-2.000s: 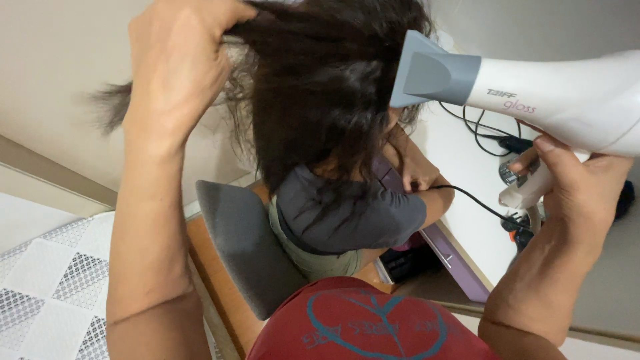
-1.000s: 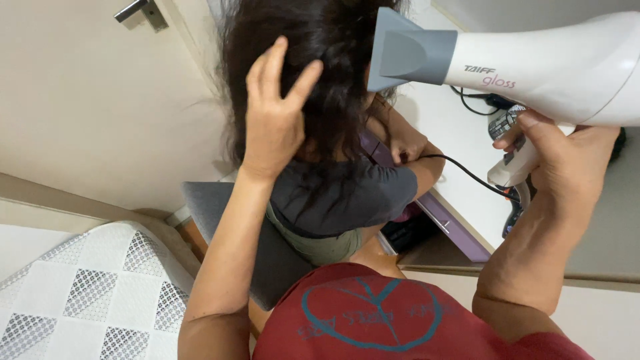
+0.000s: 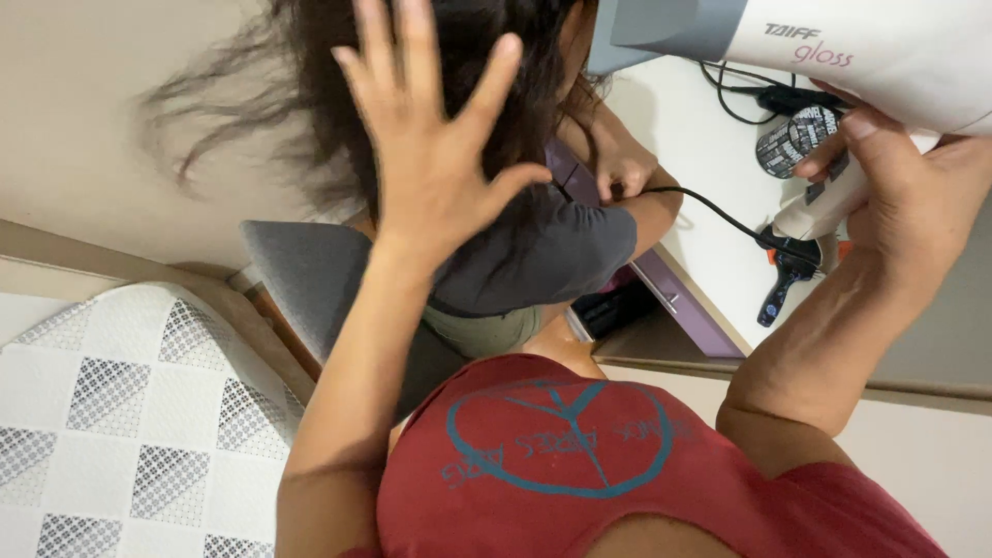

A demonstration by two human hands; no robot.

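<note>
My right hand (image 3: 907,170) grips the handle of a white Taiff hair dryer (image 3: 868,54), whose grey nozzle (image 3: 674,31) points left toward a seated person's head. My left hand (image 3: 438,147) is spread with its fingers apart over that person's long dark hair (image 3: 325,85); no strand is seen gripped in it. Loose strands fly out to the left. The person, in a dark grey T-shirt (image 3: 535,248), sits with arms folded at the desk. A black cord (image 3: 713,205) runs between the person's hand and the dryer's handle.
A white desk (image 3: 697,256) with a purple drawer (image 3: 686,306) holds a dark hairbrush (image 3: 787,283), a black-and-white printed round container (image 3: 794,143) and black cable (image 3: 728,101). The grey chair (image 3: 310,271) stands beside a bed with a patterned white cover (image 3: 108,403).
Two seconds ago my left hand held a lock of hair out to the left; it has let go and its fingers are now spread. The dryer stays in my right hand.
</note>
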